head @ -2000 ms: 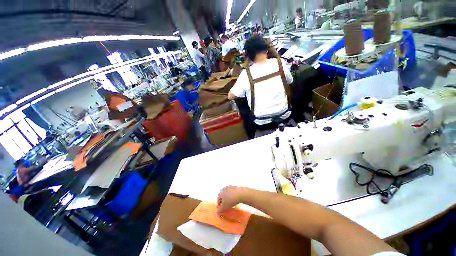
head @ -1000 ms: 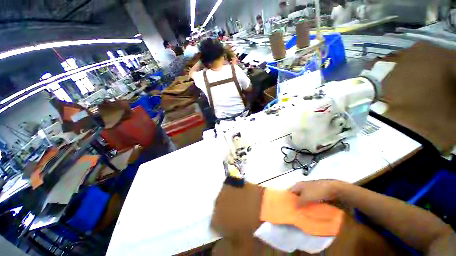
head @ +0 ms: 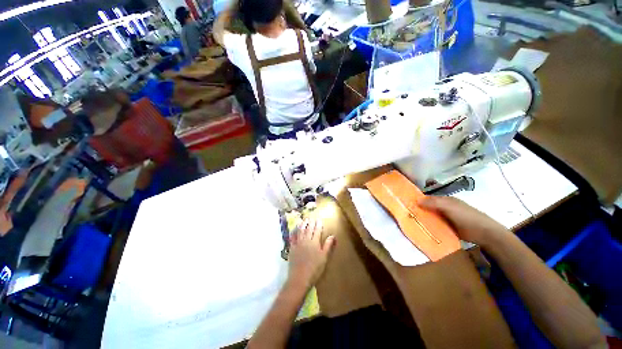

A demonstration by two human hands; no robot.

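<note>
The brown panel (head: 348, 272) lies on the white table under the sewing machine's arm and hangs over the front edge. The orange pocket piece (head: 417, 225) with a zipper lies on it, right of the machine head, with a white lining piece (head: 389, 230) along its left side. My left hand (head: 312, 247) rests flat on the panel just in front of the needle area, fingers a little apart. My right hand (head: 447, 213) holds the right edge of the orange piece. The presser foot and needle are too small to tell apart.
The white sewing machine (head: 382, 140) spans the back of the table. A person in a white shirt (head: 283, 82) stands behind it. A blue bin (head: 580, 272) is at the right, below the table. A large brown sheet (head: 580, 116) is beyond the machine's right end.
The panel and orange piece have moved under the machine arm, and the orange piece has turned lengthwise with its zipper showing. My left hand has come into view on the panel.
</note>
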